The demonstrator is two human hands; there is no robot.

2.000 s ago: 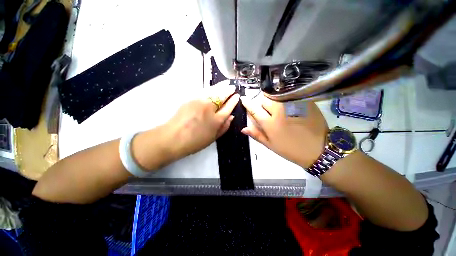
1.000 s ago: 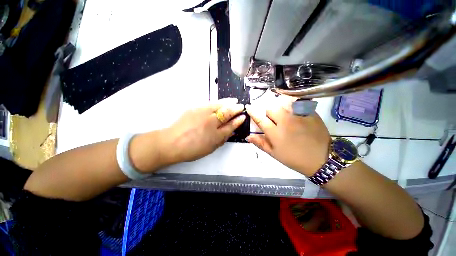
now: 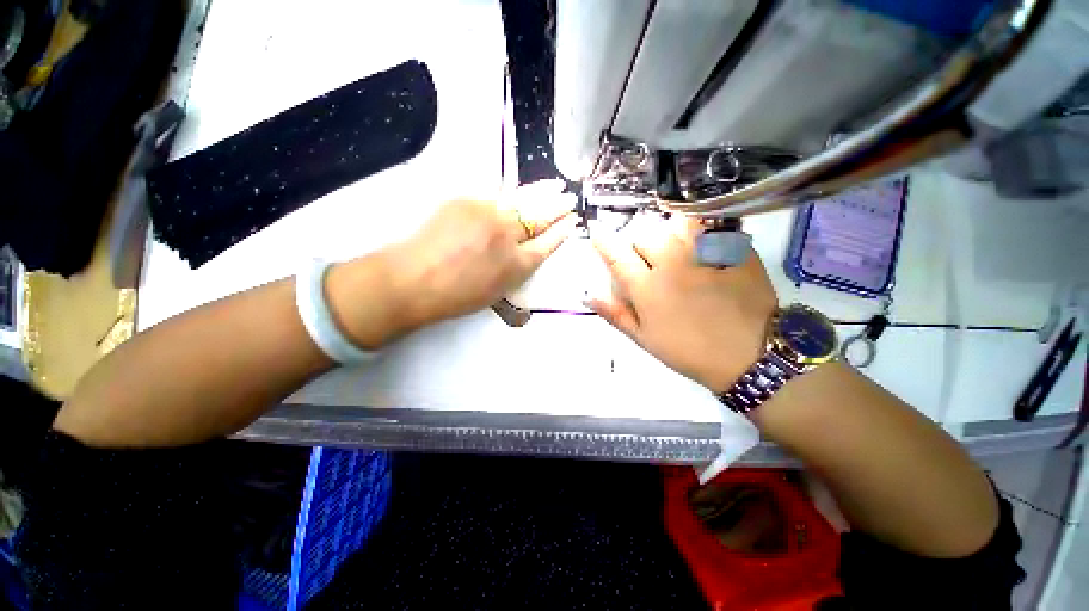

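A black speckled fabric strip runs from the back of the table down to the presser foot of the white sewing machine. My left hand lies flat left of the foot, fingertips at the strip's near end. My right hand lies just right of it, fingers spread on the table by the foot. The fabric under the fingertips is mostly hidden. A stack of black speckled pieces with a rounded end lies left of my left hand.
A phone with a ring lies right of the machine head, and dark snips lie at the right end. A measuring tape lines the front edge; a white band hangs there. Dark fabric is at far left. A blue basket and red container are below.
The strip has moved away from me through the machine; its near part no longer shows below my hands. Both hands have shifted slightly forward from one second ago. The white band now hangs at an angle.
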